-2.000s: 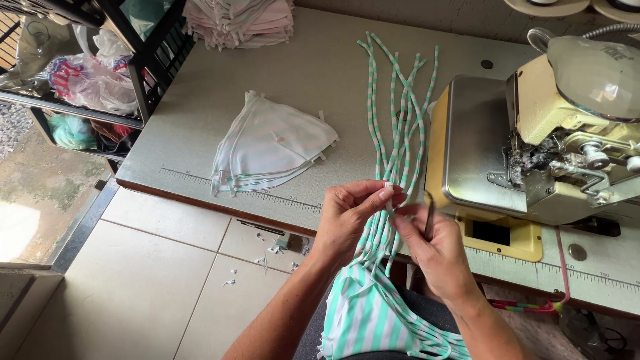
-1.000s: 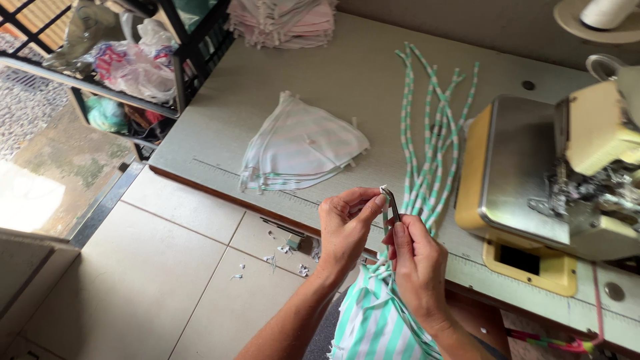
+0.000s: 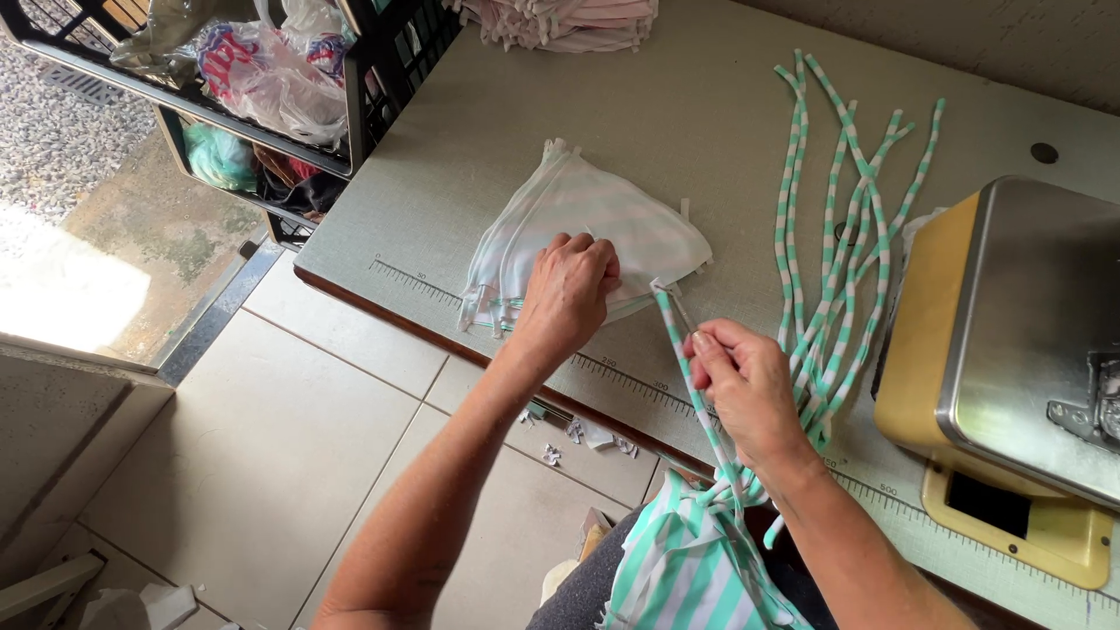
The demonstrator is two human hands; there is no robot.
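My left hand [image 3: 569, 284] rests with curled fingers on the stack of pale triangular fabric pieces [image 3: 604, 201]; whether it pinches a piece is hidden. My right hand [image 3: 739, 376] holds a slim metal tool [image 3: 684, 311], its exact kind unclear, beside a green-and-white striped fabric cord [image 3: 678, 350] whose end stands up near the tool's tip. Several more striped cords [image 3: 836, 324] lie across the tabletop to the right. They run down to the green-and-white striped fabric [image 3: 700, 560] on my lap.
A sewing machine [image 3: 1032, 332] with a metal plate and yellow body stands at the right. Pink-and-white fabric pieces [image 3: 569, 22] are stacked at the back. Black crates [image 3: 350, 114] holding plastic bags stand left of the table [image 3: 420, 184]. Scraps [image 3: 551, 453] lie on the tiled floor.
My hands were together at a cord end; now they are apart, the left over on the pale fabric stack. The right still has the metal tool. The view has shifted.
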